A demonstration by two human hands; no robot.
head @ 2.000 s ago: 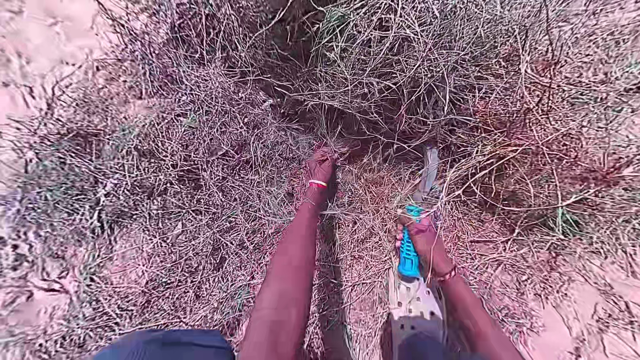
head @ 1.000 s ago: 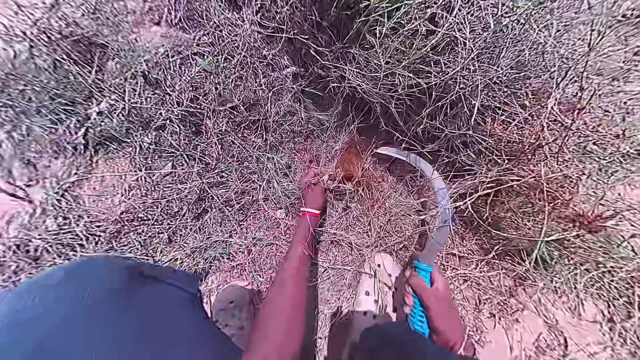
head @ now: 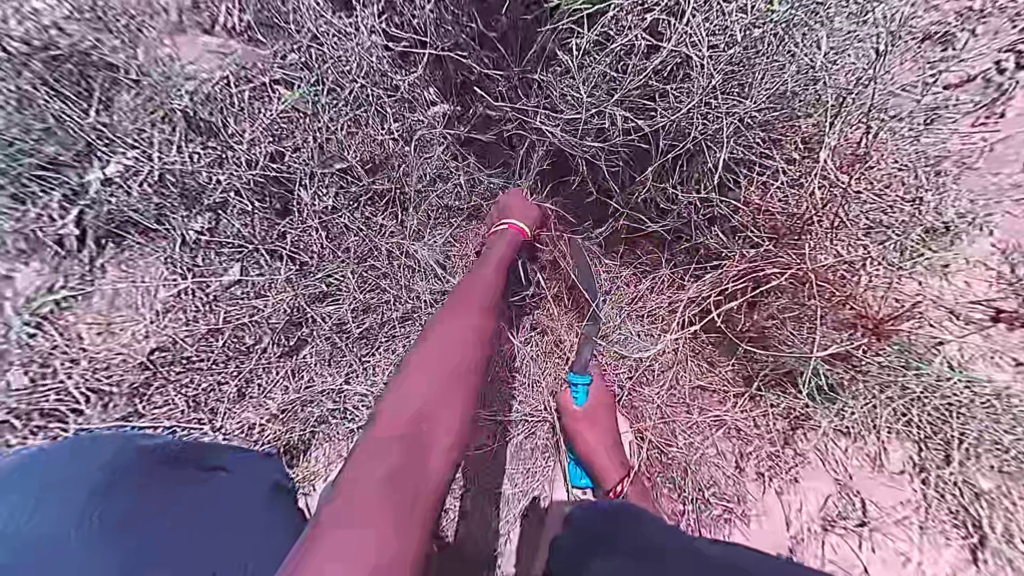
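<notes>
My right hand (head: 594, 424) is closed around the turquoise handle of a sickle (head: 588, 320), at the lower middle of the head view. Its curved metal blade points up and away, and its tip lies among dry stems just right of my left hand. My left hand (head: 516, 212), with a red and white band at the wrist, reaches out to the base of a tangled dry bush (head: 640, 104). Its fingers are curled in at the stems, but they are mostly hidden, so whether they grip any is unclear.
Dry stems and cut-looking brush (head: 240, 304) cover the ground to the left. Bare sandy soil (head: 848, 496) shows at the lower right. My knees in dark blue cloth (head: 144, 504) frame the bottom edge, with part of a light shoe below the sickle's handle.
One second ago the sickle's blade curved widely out to the right; now it lies closer in, beside my left hand. My left hand has moved farther out toward the bush's base.
</notes>
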